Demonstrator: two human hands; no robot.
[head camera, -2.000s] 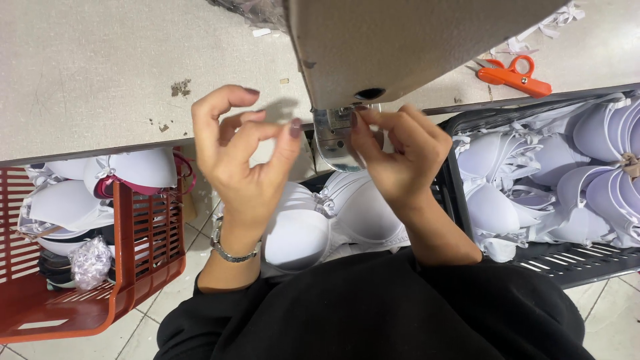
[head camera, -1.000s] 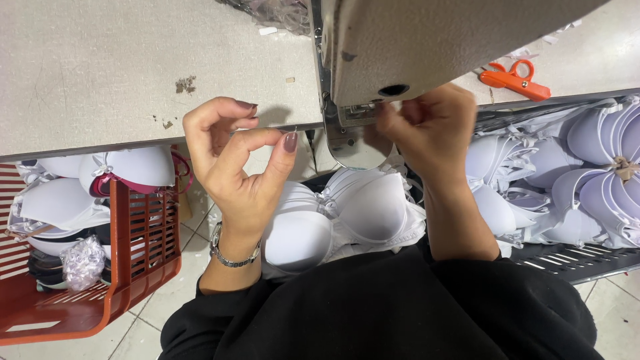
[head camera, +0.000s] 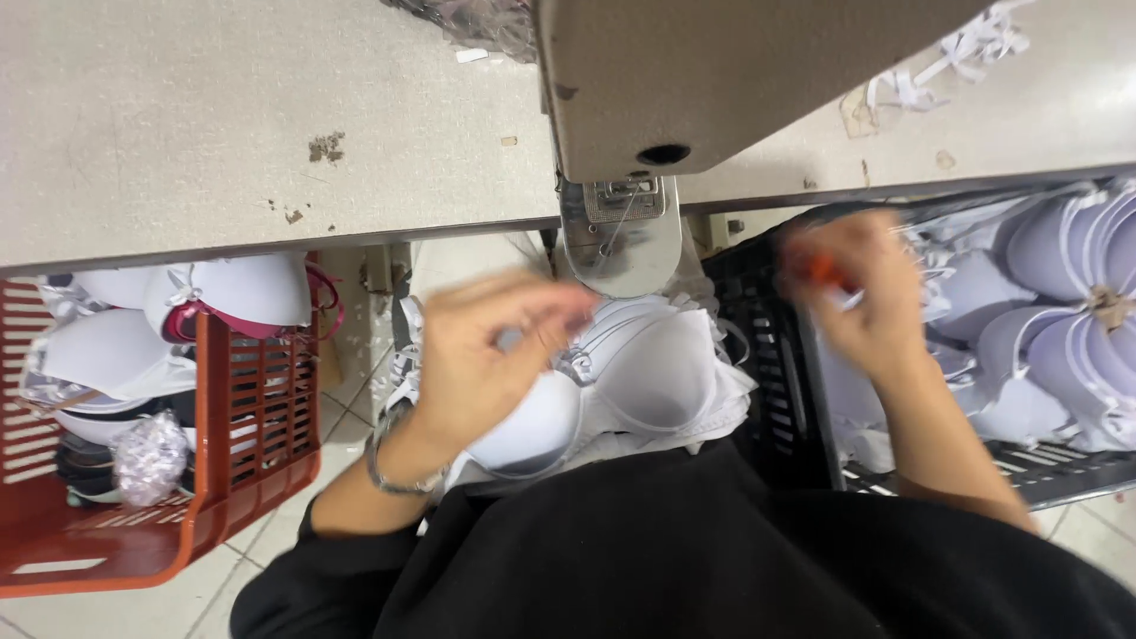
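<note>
My left hand (head camera: 488, 355) is blurred above the white padded bras (head camera: 657, 368) on my lap, its thumb and fingertips close together; whether a thread is between them cannot be made out. My right hand (head camera: 856, 293), also blurred, is raised over the near side of the black crate and closed around orange thread snips (head camera: 825, 269), mostly hidden by the fingers. Between the hands, the sewing machine's needle plate (head camera: 626, 200) shows under the beige machine head (head camera: 657, 89), with a thread lying across it.
A red plastic basket (head camera: 213, 417) with bras and a clear bag of small pieces stands at the left. At the right, a black plastic crate (head camera: 781, 373) holds stacked white bras. White ribbon bows (head camera: 967, 53) and a plastic bag (head camera: 479, 22) lie on the worktable (head camera: 426, 115).
My right hand has moved from the needle area to the right and taken hold of the orange snips, which lay on the table before. My left hand has moved toward the machine's front.
</note>
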